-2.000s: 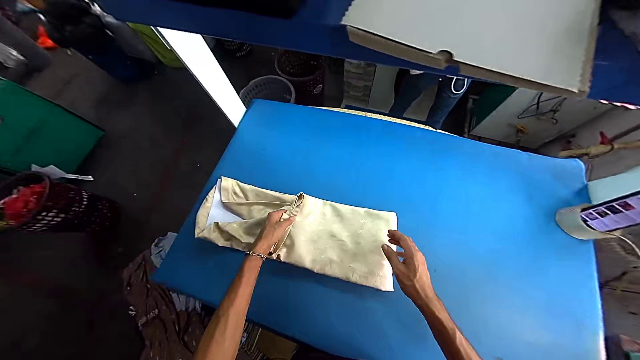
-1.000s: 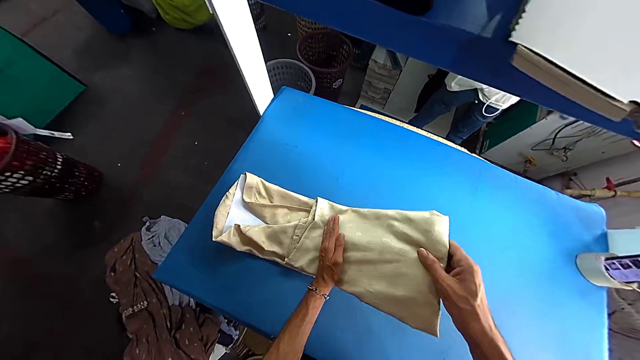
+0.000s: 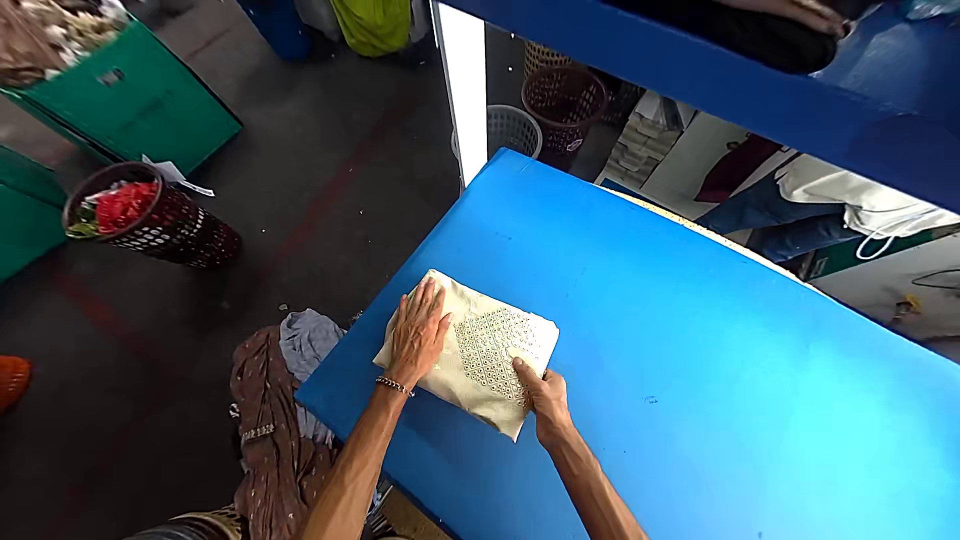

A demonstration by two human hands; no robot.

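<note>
A folded cream garment [image 3: 480, 345] with a panel of small round embellishments lies near the left end of the blue padded table [image 3: 675, 360]. My left hand [image 3: 421, 330], with a chain bracelet at the wrist, rests flat on the garment's left part, fingers extended. At the garment's right edge, my right hand [image 3: 546, 397] grips the cloth, thumb on top and the other fingers mostly hidden beneath or behind the edge.
Crumpled brown cloth [image 3: 266, 420] and grey cloth [image 3: 307, 341] hang or lie beside the table's left edge. A dark red perforated basket [image 3: 184, 232] stands on the floor at left. A blue shelf [image 3: 675, 82] crosses above the far side, with a person's legs [image 3: 780, 206] beyond.
The long cloth bundle is now folded into a smaller, squarer shape, with its embellished panel showing on top. The right hand has taken hold of its right edge. The view has shifted.
</note>
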